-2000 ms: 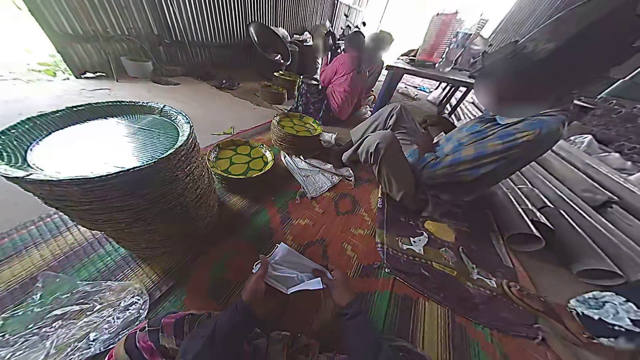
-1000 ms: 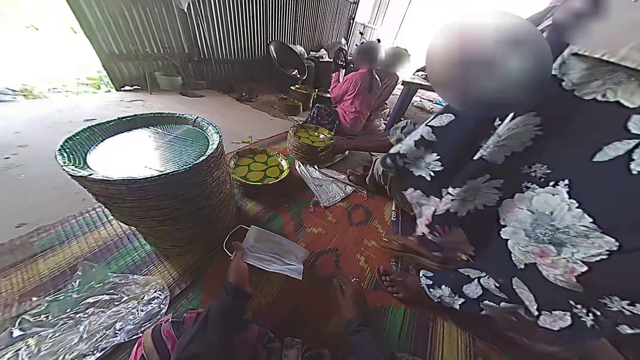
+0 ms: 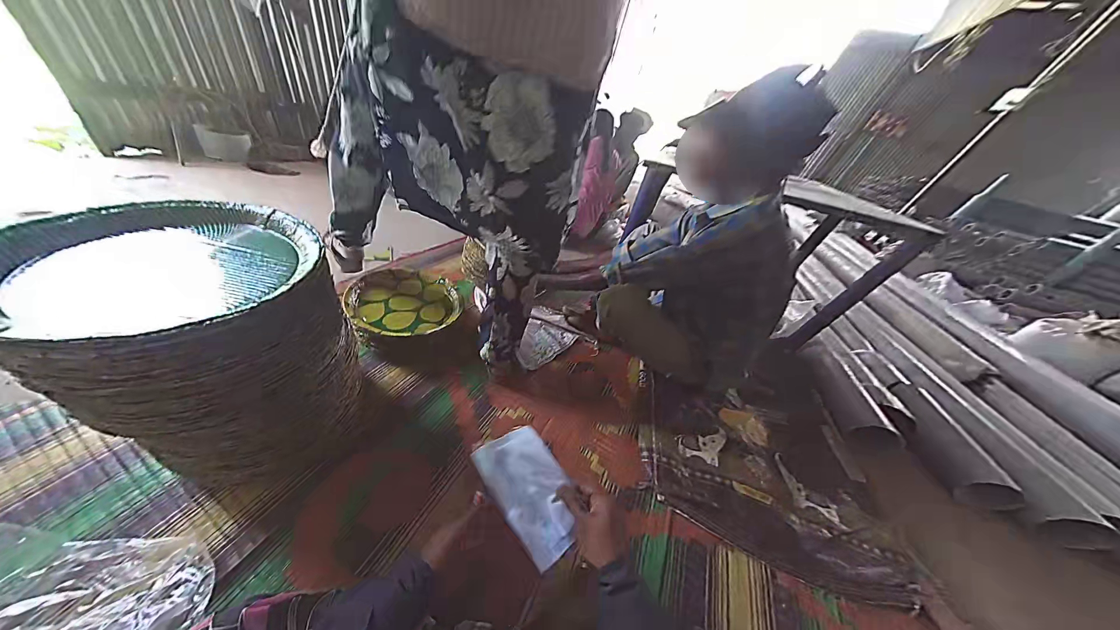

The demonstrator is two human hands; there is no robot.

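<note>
A pale, flat rectangular face mask (image 3: 525, 499) is tilted over the woven mat. My right hand (image 3: 595, 525) grips its right edge with thumb and fingers. Just left of the mask is my left hand (image 3: 455, 529), its fingers extended and nothing plainly held. Whether the fingertips touch the mask I cannot tell. Both hands are low in the middle of the head view, with dark sleeves behind them.
A tall stack of round green-lined trays (image 3: 175, 376) stands left, crumpled clear plastic (image 3: 114, 582) below it. Beyond are a yellow-and-green patterned tray (image 3: 402, 302), a person in floral clothing (image 3: 481, 149) and a seated person (image 3: 709, 271). Large pipes (image 3: 919, 420) lie right.
The mask, by my left hand one second ago, is now in my right hand. The person in floral clothing has moved from the right to beyond the patterned tray.
</note>
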